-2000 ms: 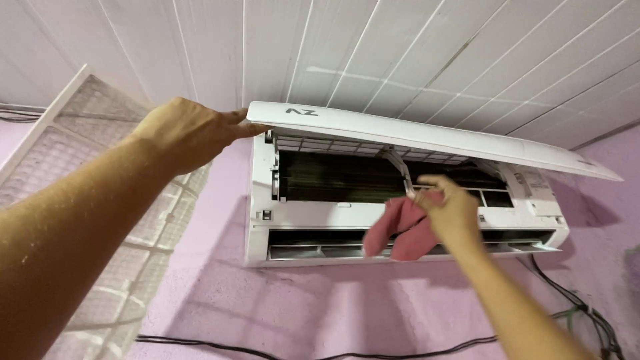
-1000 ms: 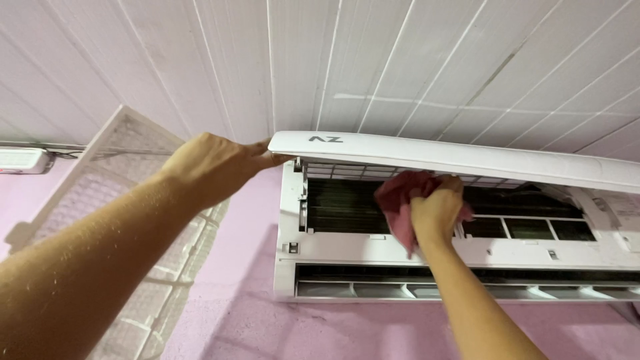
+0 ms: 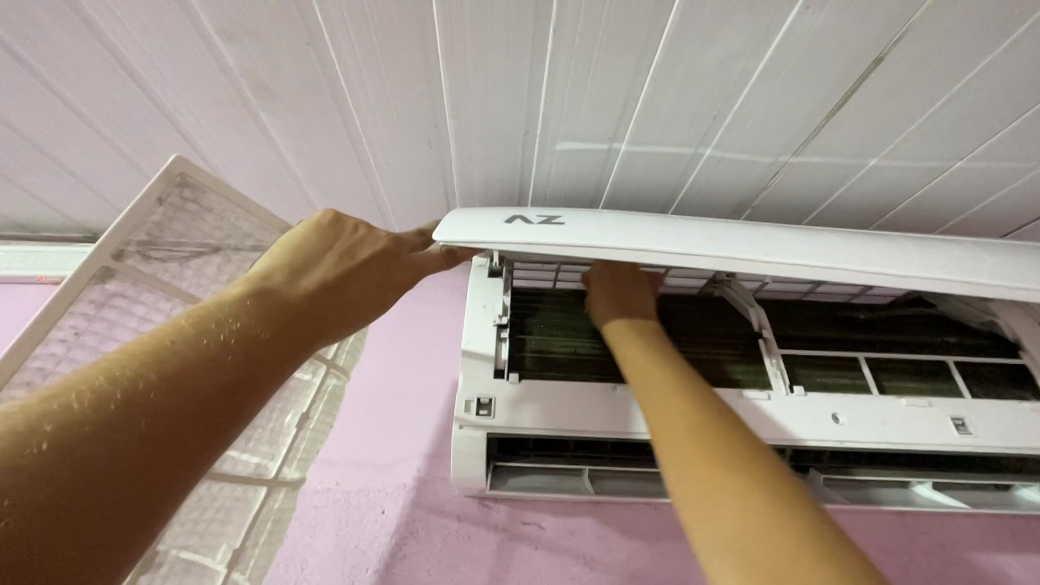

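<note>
A white wall-mounted split air conditioner [image 3: 552, 406] has its front panel [image 3: 691, 244] tilted up. The left end of that panel is pinched between the thumb and fingers of my left hand [image 3: 349, 260]. My right hand [image 3: 621, 292] reaches under the panel, at the white grid along the top of the dark finned coil [image 3: 561, 333]. Its fingers are mostly hidden, and no cloth shows, so I cannot tell whether it holds one. A mesh air filter [image 3: 187, 244] in a white frame stands tilted behind my left forearm.
White ceiling boards [image 3: 504, 97] run close above the raised panel. The pink wall [image 3: 390, 422] lies behind and below the unit. At the far left a white fixture [image 3: 41, 262] is partly visible. Louvers [image 3: 544, 479] line the unit's lower outlet.
My right hand, which showed a red cloth in both earlier frames, has moved left and up to the top grid. The cloth is out of sight. My left hand stays at the panel's end.
</note>
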